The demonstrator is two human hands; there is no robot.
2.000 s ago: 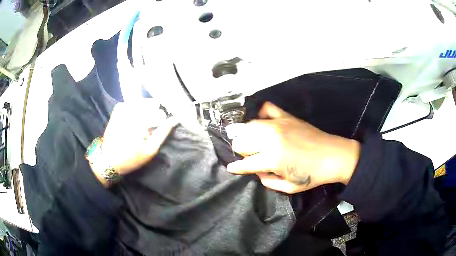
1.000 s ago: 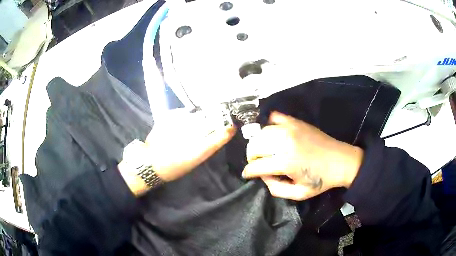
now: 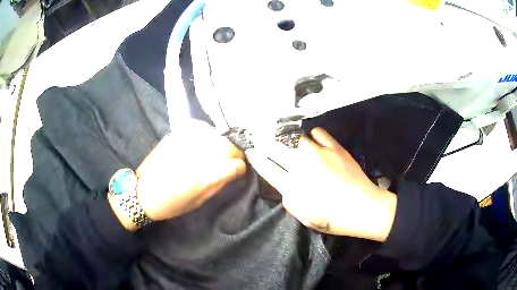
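A large dark garment piece spreads under both my hands, its greyer face in front and a black part with pale stitching to the right. The white sewing machine head stands above it. My left hand, with a watch on the wrist, is curled on the cloth left of the needle area, its fingers closed on a fold. My right hand lies just right of and below the metal parts under the head. Its fingers reach left towards my left fingertips; glare hides their grip. The needle tip is hidden.
A pale blue-white tube curves down left of the head. Blue lettering shows at the right edge. The white table has a brown edge strip at far left. A dark thin rod is at right.
My left hand has drawn back a little left from the needle area and curled, showing its watch face. My right fingers, curled by the needle before, now stretch left. The view has shifted slightly.
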